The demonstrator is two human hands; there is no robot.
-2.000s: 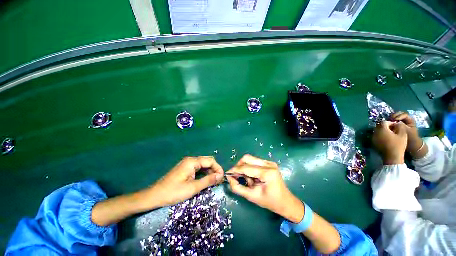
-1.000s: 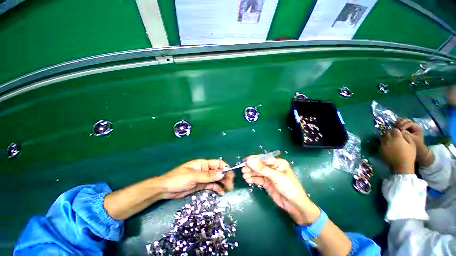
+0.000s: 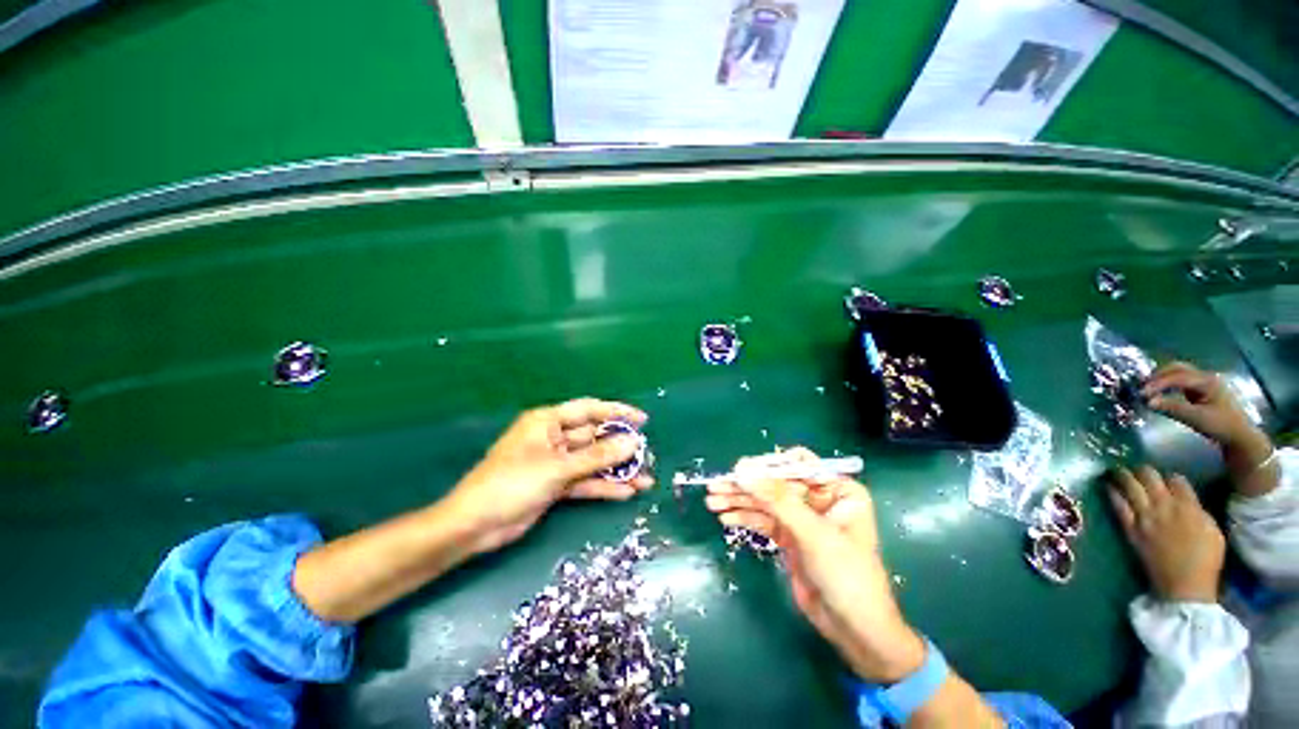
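Note:
My left hand (image 3: 549,470) holds a round metallic unit (image 3: 617,450) between thumb and fingers, above the green surface. My right hand (image 3: 805,520) holds a slim pale hand tool (image 3: 805,469), its thin tip pointing left toward the unit, a short gap apart. A tiny dark piece seems to be at the tip; it is too small to tell. A loose heap of small metal pieces (image 3: 577,641) lies below my hands. A small cluster of parts (image 3: 748,538) shows beside my right hand, partly hidden by it.
Round units (image 3: 299,363) stand spaced along the green belt (image 3: 470,299). A black tray (image 3: 976,385) with gold-coloured parts is at right, with a clear bag (image 3: 1014,463) and touching round units (image 3: 1051,556) beside it. A coworker's hands (image 3: 1175,534) are at far right.
My left hand now holds a round unit; the belt place above it, where a unit lay, is bare. My right hand and tool have moved slightly right. The coworker's hands have separated.

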